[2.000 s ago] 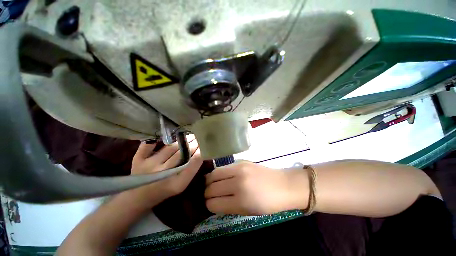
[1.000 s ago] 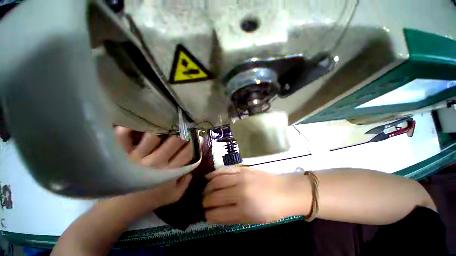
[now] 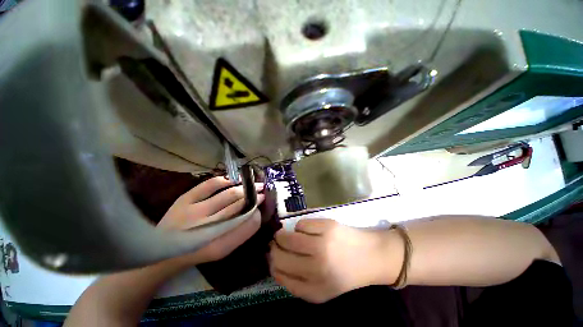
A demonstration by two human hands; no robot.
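Dark brown cloth (image 3: 240,265) lies under and between my hands, with more of it bunched behind my left hand. My left hand (image 3: 214,211) lies on the cloth beside the needle area, fingers bent, partly hidden by the blurred take-up lever guard (image 3: 45,147). My right hand (image 3: 319,255) pinches the cloth's near right edge with curled fingers. The needle bar (image 3: 231,167) stands above my left fingertips. The edge guide with small springs and a black ribbed knob (image 3: 295,199) is just right of the cloth. The needle tip is hidden.
The cream machine head (image 3: 390,38) with its tension dial (image 3: 319,112) and cream block (image 3: 335,179) fills the upper view. Black and red snips (image 3: 502,159) lie on the white table (image 3: 460,199) at the right. A green panel (image 3: 511,118) is above them. A green edge borders the table.
Since one second ago, my left fingers have shifted right and closer to the needle area. My right hand has moved slightly right and nearer to me, still at the cloth's edge.
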